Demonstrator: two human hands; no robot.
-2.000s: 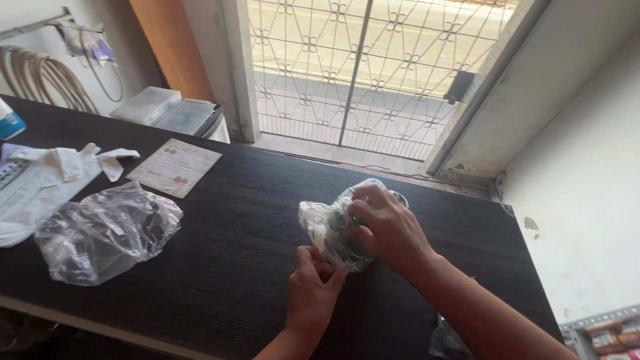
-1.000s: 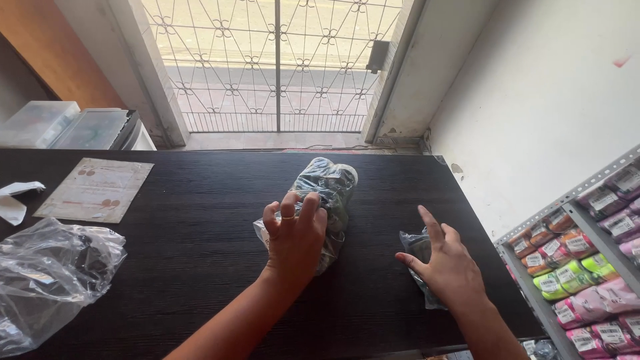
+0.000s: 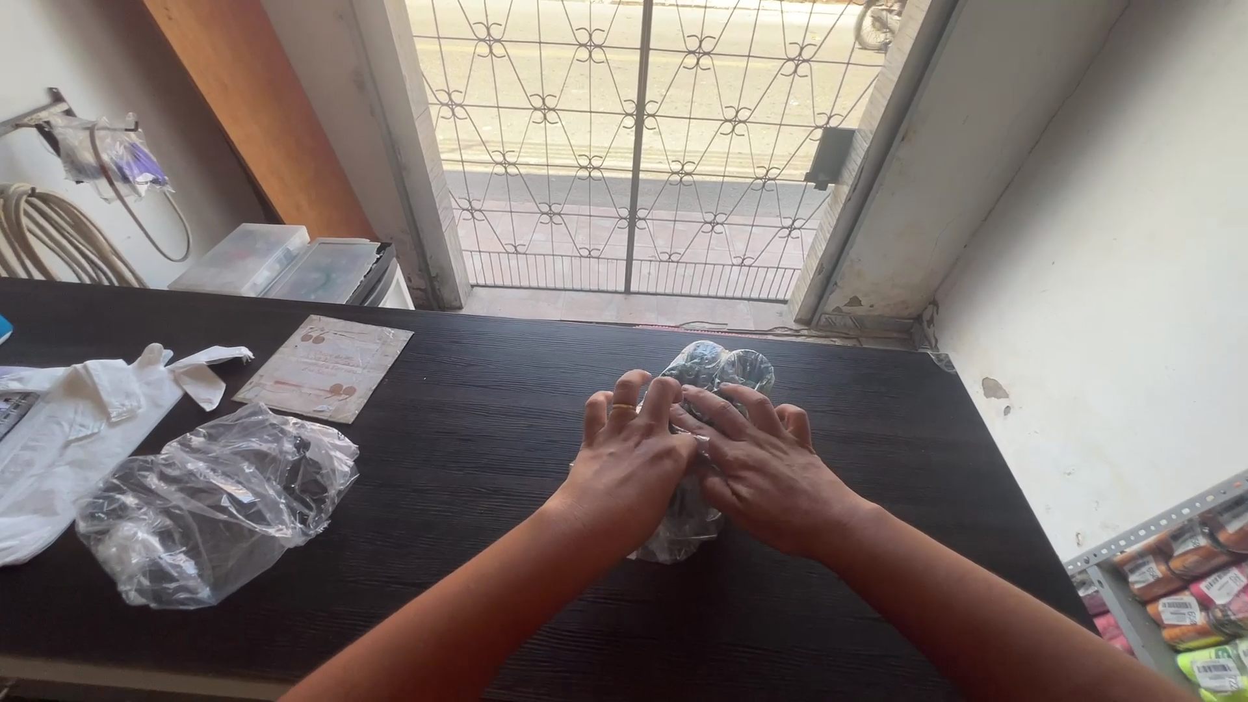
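Observation:
A clear plastic-wrapped bundle of rounded, dark green items [image 3: 694, 363] lies on the dark wood-grain table [image 3: 468, 487], right of its middle. Both hands cover much of it. My left hand [image 3: 634, 458] rests on its left side with curled fingers and a ring on one of them. My right hand [image 3: 760, 458] lies over its right side, fingers bent, its fingertips close to those of my left hand. Both seem to grip the plastic wrap, part of which [image 3: 682, 536] shows below them. What exactly the fingertips pinch is hidden.
On the left lie a crumpled clear plastic bag [image 3: 224, 507], a white plastic bag [image 3: 88, 429] and a square printed card [image 3: 327, 369]. Clear-lidded boxes [image 3: 244, 258] stand beyond the far edge. A metal shelf [image 3: 1150, 575] with wrapped yarn-like packs is at the lower right.
My right hand has moved left from a small dark wrapped packet to the bundle, joining my left hand there. The view has swung left, and that packet is no longer seen.

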